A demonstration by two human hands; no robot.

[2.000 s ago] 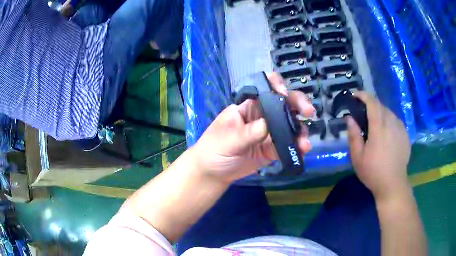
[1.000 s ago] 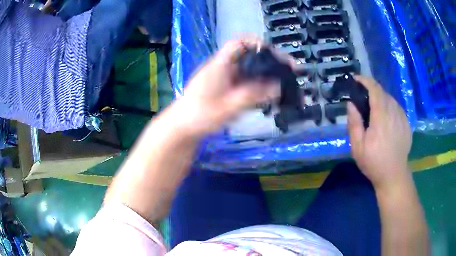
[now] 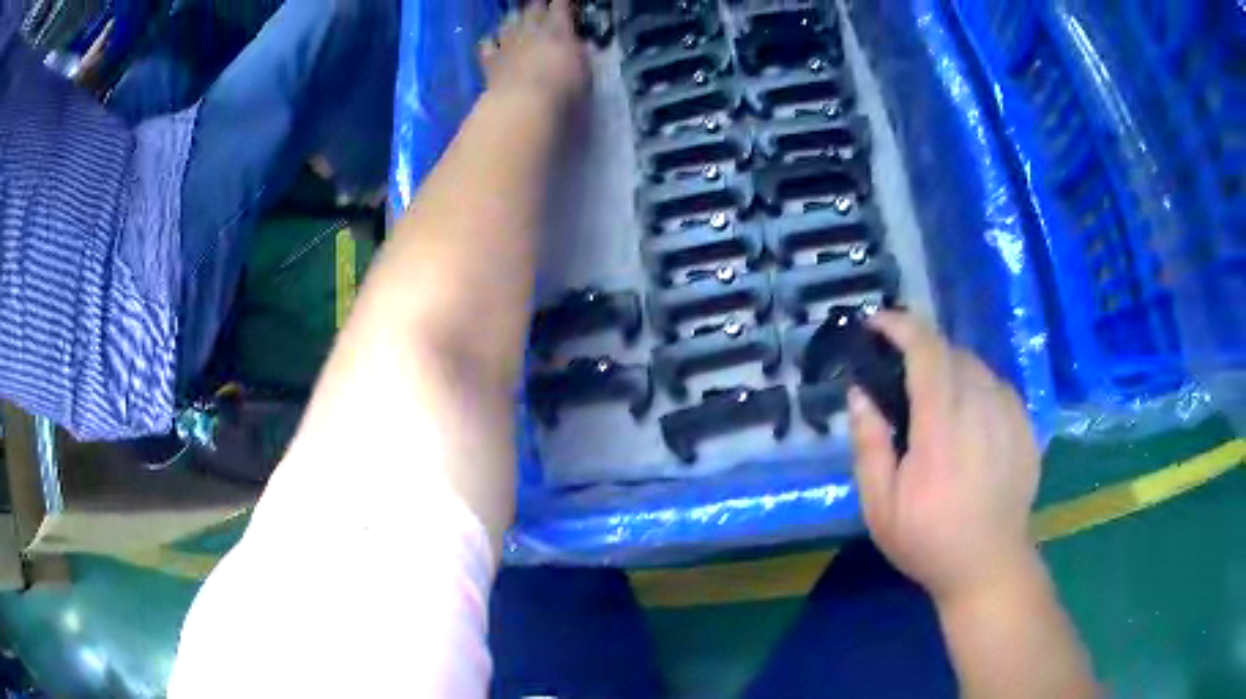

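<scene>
Black clamp brackets (image 3: pixel 724 419) lie in rows on a pale sheet (image 3: pixel 594 458) inside a blue, film-lined crate (image 3: pixel 683 519). Two full columns run up the crate, and two brackets (image 3: pixel 588 324) lie at its lower left. My right hand (image 3: pixel 957 458) is at the lower right, with thumb and fingers around a black bracket (image 3: pixel 881 382). My left hand (image 3: pixel 537 52) reaches to the top of the crate, beside more black brackets (image 3: pixel 590 19). Its fingertips are small and blurred at the picture's edge, so its grip cannot be told.
Another blue film-covered crate (image 3: pixel 1120 205) stands at the right. A person in a striped top (image 3: pixel 82 273) and jeans is close at the left. A brown cardboard box (image 3: pixel 123 512) is on the green floor, which has yellow lines (image 3: pixel 1134 494).
My left hand has moved from the near end to the far end of the crate, and the JOBY bracket no longer shows in it. My right hand still holds a bracket. The view has shifted.
</scene>
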